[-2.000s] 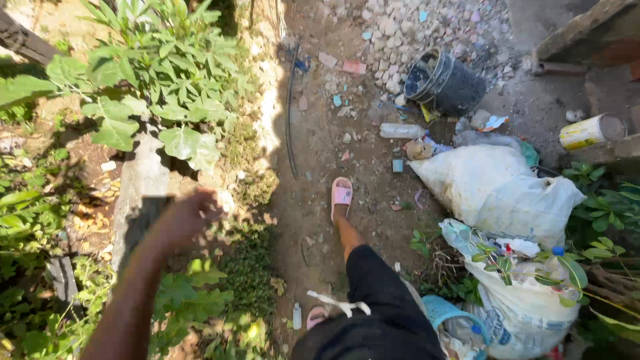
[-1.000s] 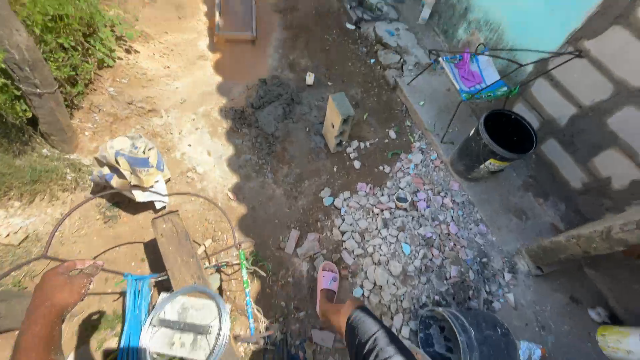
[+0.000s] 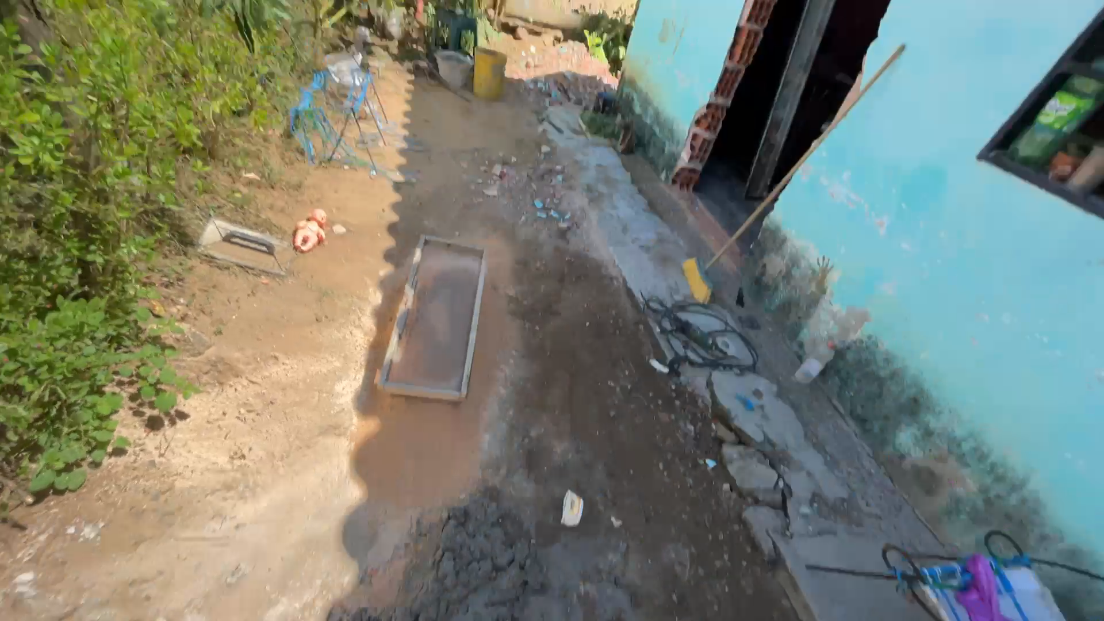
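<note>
Neither my left hand nor my right hand shows in the head view now. On the dirt path lies a rectangular framed screen (image 3: pixel 435 319), half in a band of reddish soil. Below it is a heap of dark wet mortar or mud (image 3: pixel 483 552), and a small whitish object (image 3: pixel 572 508) lies to the heap's right. A doll (image 3: pixel 310 231) rests on the sunlit ground at the left, beside a wire-framed box (image 3: pixel 243 247).
A broom (image 3: pixel 806 159) leans by the doorway of the turquoise wall (image 3: pixel 940 207). Coiled black hose (image 3: pixel 703 336) lies on the broken concrete edge (image 3: pixel 750 414). A metal-framed chair (image 3: pixel 987 586) stands at lower right. A yellow bucket (image 3: pixel 488 74) and blue chair frame (image 3: pixel 336 112) are farther off.
The view has moved forward along the path and tilted up. My left hand, seen at the lower left one second ago, is out of view; so are the rubble pile and my sandalled foot.
</note>
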